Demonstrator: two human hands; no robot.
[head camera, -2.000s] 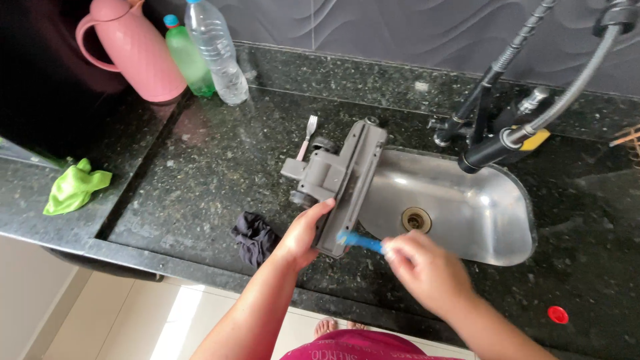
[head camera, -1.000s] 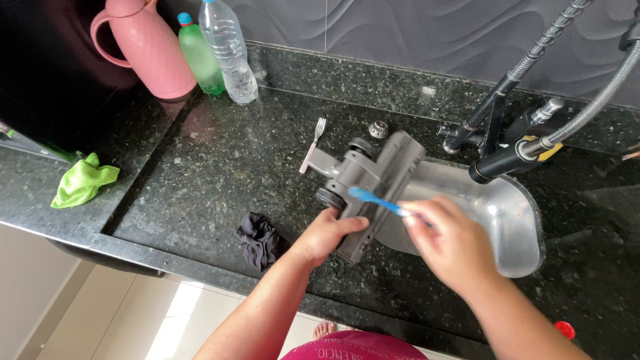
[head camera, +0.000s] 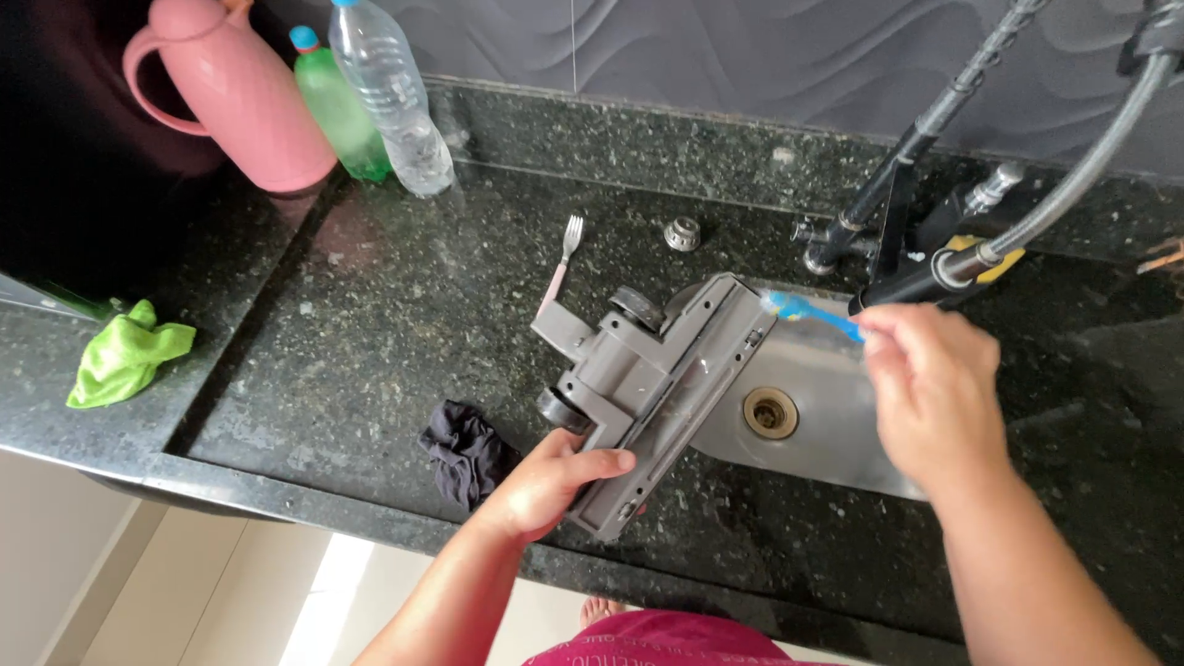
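My left hand (head camera: 564, 476) grips the lower end of a grey plastic vacuum cleaner floor head (head camera: 638, 398), its thumb over the edge. The head is tilted, with its long open channel and two black wheels showing, and it overlaps the left side of the steel sink (head camera: 832, 407). Between the fingers of my right hand (head camera: 934, 388) is a blue toothbrush (head camera: 814, 313), whose bristle end is at the head's upper right corner; whether they touch I cannot tell.
Behind the floor head lie a fork (head camera: 566, 254) and a metal sink strainer (head camera: 683, 234). A black cloth (head camera: 467, 453) and a green cloth (head camera: 129, 356) are at left. A pink thermos jug (head camera: 240, 102), a green bottle (head camera: 342, 116), a clear bottle (head camera: 393, 102) and a black faucet (head camera: 911, 287) stand further back.
My right hand has moved the toothbrush from over the middle of the floor head to its upper right corner. The floor head has turned, so its open channel shows again.
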